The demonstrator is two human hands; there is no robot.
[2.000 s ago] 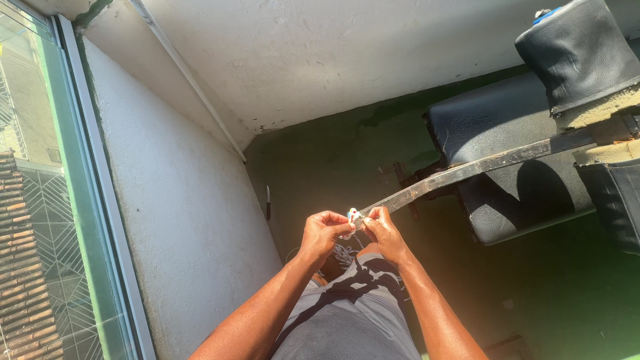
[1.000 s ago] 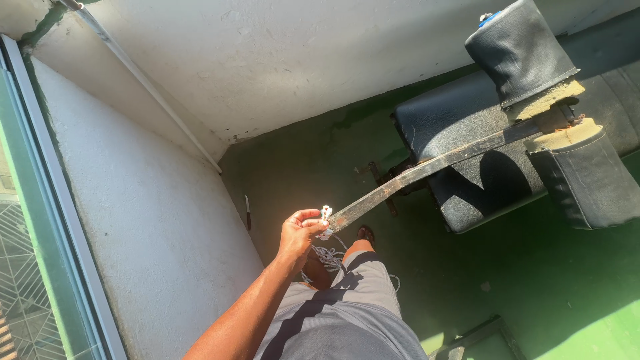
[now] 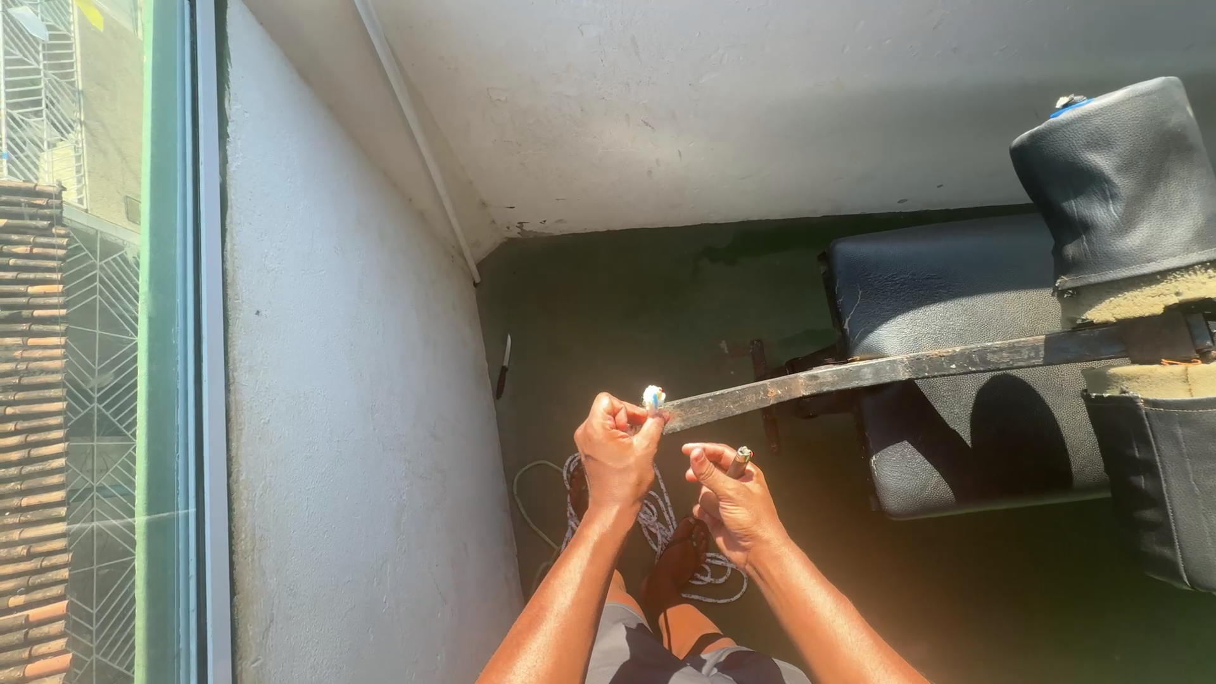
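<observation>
My left hand (image 3: pixel 619 442) pinches a white rope end (image 3: pixel 654 397) with a bit of blue on it, right at the tip of a worn, dark metal bar (image 3: pixel 807 383). Below the bar, to the right, my right hand (image 3: pixel 733 499) holds a small cylindrical object (image 3: pixel 740 462), perhaps a lighter, with a metallic top. White patterned rope (image 3: pixel 655 518) lies in loops around my feet on the green floor. The bar runs right, between black padded rollers.
A knife (image 3: pixel 503 367) lies on the floor beside the white wall (image 3: pixel 351 380) at left. To the right stands a black padded bench (image 3: pixel 969 427), with an upper roller (image 3: pixel 1121 180) and a lower roller (image 3: pixel 1154 475) near it. A glass window (image 3: pixel 100 380) is at far left.
My right hand, out of view one second ago, is back with the small cylindrical object in it. My left hand remains at the bar's end with the rope end.
</observation>
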